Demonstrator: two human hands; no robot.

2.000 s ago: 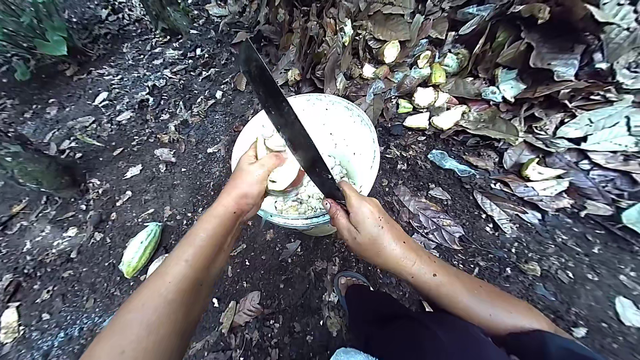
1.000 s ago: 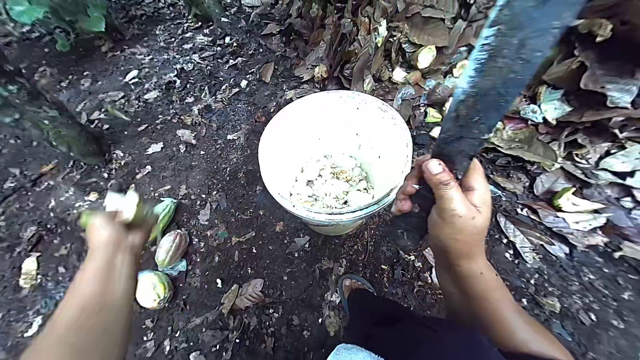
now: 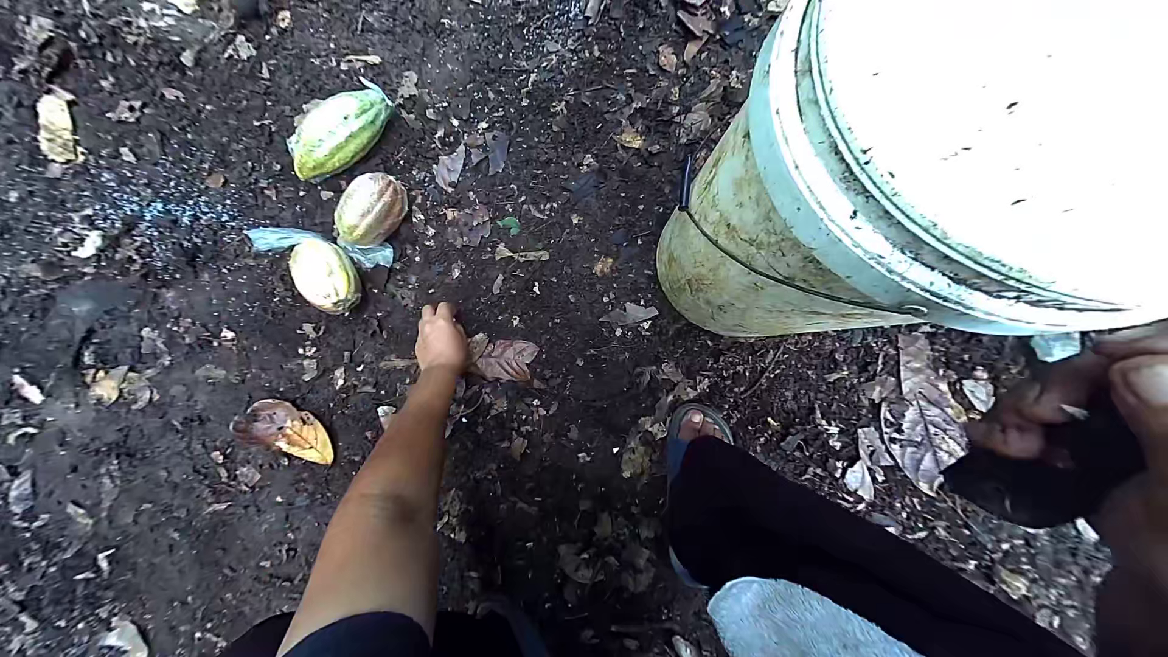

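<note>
My left hand (image 3: 441, 338) is low over the soil, fingers curled, with nothing seen in it. To its upper left lie three cacao pods: a green one (image 3: 339, 134), a brownish one (image 3: 370, 209) and a pale yellow-green one (image 3: 325, 276), with strips of bluish plastic (image 3: 370, 255) around them. My right hand (image 3: 1086, 392), at the right edge beneath the bucket's rim, is closed on the dark handle of the machete (image 3: 1040, 484); its blade is out of view. A dirty white plastic bucket (image 3: 776, 237) stands at the upper right, its contents not visible.
Dark soil with scattered dry leaves (image 3: 505, 359) surrounds the pods. A brown and yellow leaf (image 3: 285, 431) lies at the lower left. My sandalled foot (image 3: 698, 425) is below the bucket, and a pale cloth (image 3: 803, 620) lies against my dark trouser leg.
The view has swung left and down. My left hand, which held a piece of pod over the bucket two seconds ago, is now beside the pods on the ground, without it. The machete blade has left view.
</note>
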